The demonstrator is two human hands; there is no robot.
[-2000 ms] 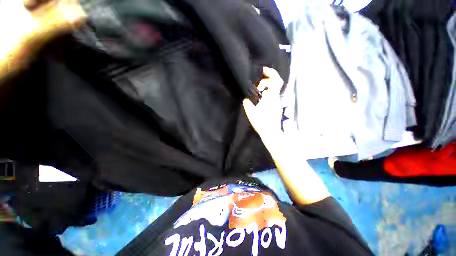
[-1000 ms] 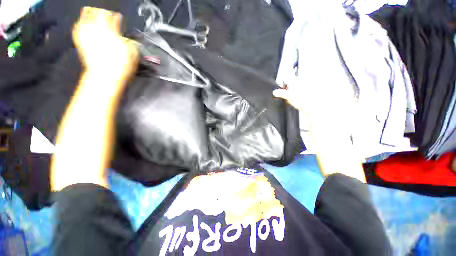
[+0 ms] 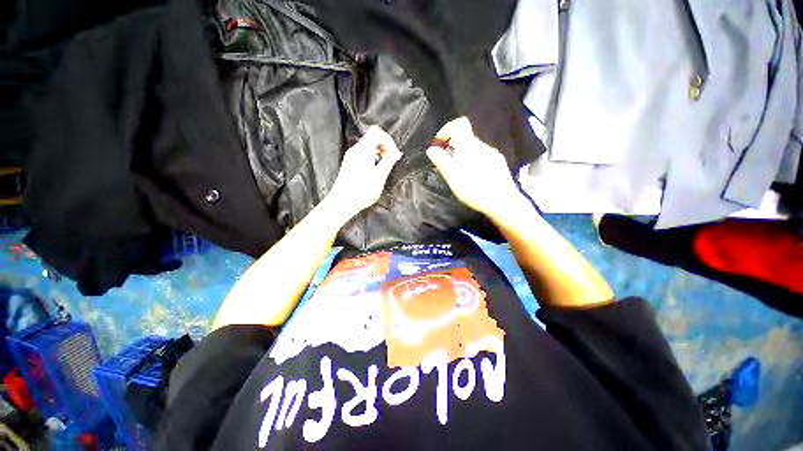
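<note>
A black jacket [image 3: 194,158] lies spread open in front of me, its shiny wrinkled lining [image 3: 308,141] showing. A hanger [image 3: 290,62] lies in its upper part, near a small red label [image 3: 239,24]. My left hand [image 3: 370,167] has its fingers closed at the lining, pinching the cloth. My right hand [image 3: 465,163] is a short way to the right, fingers closed on the jacket's lining edge. Small dark bits show at both sets of fingertips; I cannot tell what they are.
Grey-blue jackets [image 3: 634,97] lie at the right. A black and red item [image 3: 748,255] is below them. Blue crates [image 3: 66,361] stand on the worn blue floor [image 3: 211,286] at the lower left. A round button [image 3: 212,195] shows on the black cloth.
Both hands have come inward to the middle of the lining, the left from the upper left, the right from the right edge. The view has shifted, and the hanger sits higher in it.
</note>
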